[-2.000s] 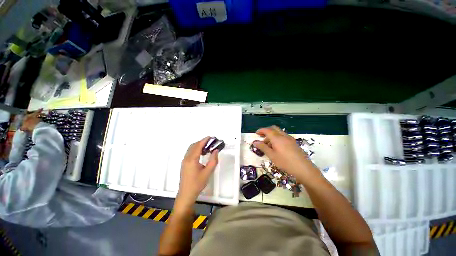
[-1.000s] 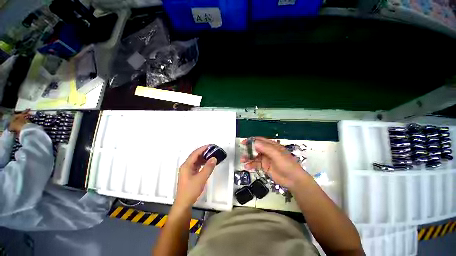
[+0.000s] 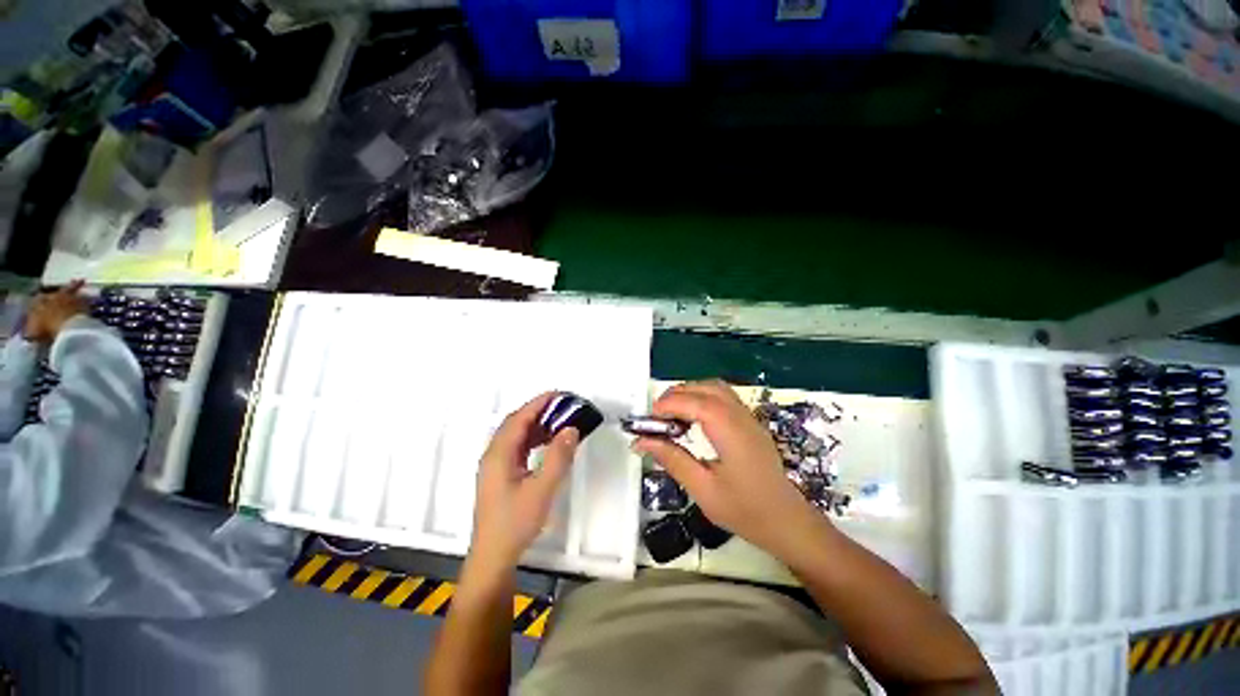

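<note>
My left hand [image 3: 518, 469] holds a glossy black rounded housing [image 3: 570, 415] with a silvery edge in its fingertips, over the right part of the left white tray [image 3: 367, 394]. My right hand [image 3: 721, 449] holds a second housing [image 3: 656, 426] edge-on between thumb and fingers, close to the first and apart from it. Dark housings [image 3: 668, 537] lie on the pale mat [image 3: 891, 435] below my right hand, partly hidden by it. A heap of small silvery metal pieces [image 3: 812, 456] lies to the right of that hand.
The right tray [image 3: 1006, 530] holds rows of housings [image 3: 1149, 415]. A pale strip [image 3: 467, 258] and clear bags [image 3: 462, 170] lie behind the left tray. Blue bins [image 3: 585, 41] stand at the rear. A coworker's white sleeve [image 3: 89, 435] is at the left by another filled tray.
My right hand has lifted a housing off the mat and moved it left, towards the one in my left hand. My left hand still holds its housing, now turned.
</note>
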